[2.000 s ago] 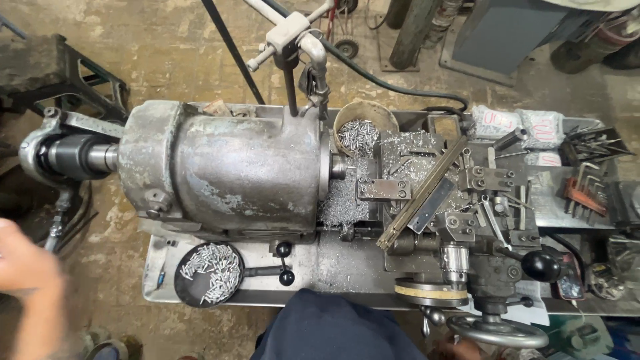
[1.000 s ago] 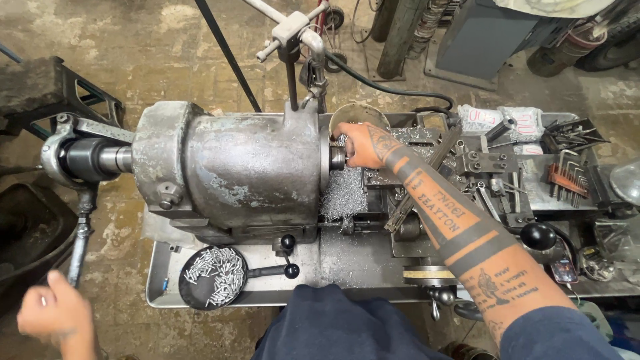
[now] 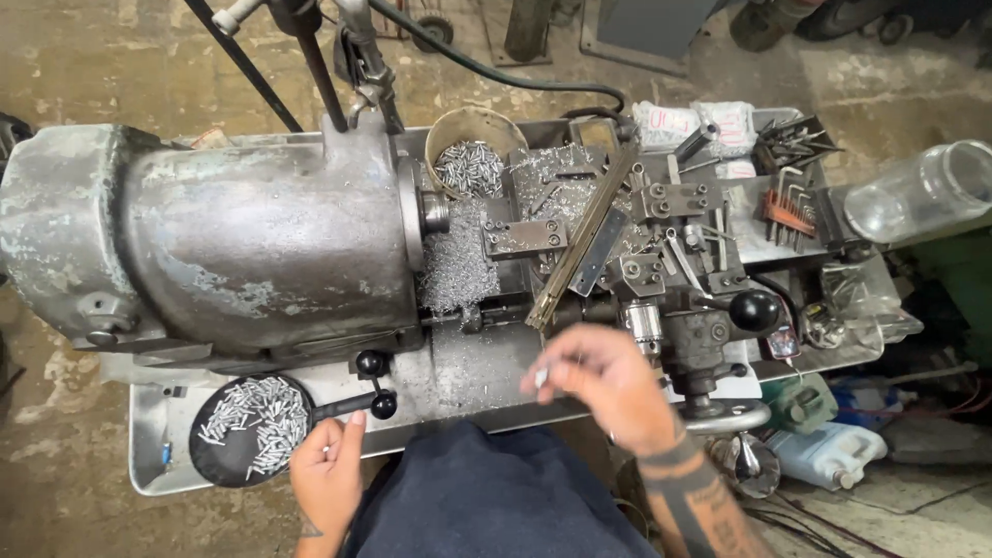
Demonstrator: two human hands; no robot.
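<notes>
My left hand (image 3: 329, 463) is closed at the right side of a black frying pan (image 3: 249, 430), with a small metal pin showing between its fingers. Many short metal pins (image 3: 267, 418) lie in the pan. Above the front tray, my right hand (image 3: 593, 380) holds a small pale piece, blurred, at its fingertips. Behind it stands a lathe with a grey headstock (image 3: 271, 232) and a threaded spindle nose (image 3: 435, 212). A round tub (image 3: 474, 128) of metal pins is behind the spindle. A long brass-coloured bar (image 3: 581, 240) lies slanted across the tooling.
Metal chips (image 3: 461, 263) heap below the spindle. Black ball-ended levers (image 3: 372, 364) rise beside the pan handle. A drill chuck (image 3: 642, 322), a handwheel (image 3: 725, 417), hex keys (image 3: 790, 209) and a clear plastic jar (image 3: 918, 190) are at the right.
My right hand has moved from the spindle nose back toward my body, over the front tray. My left hand has moved right, from the far left to beside the pan.
</notes>
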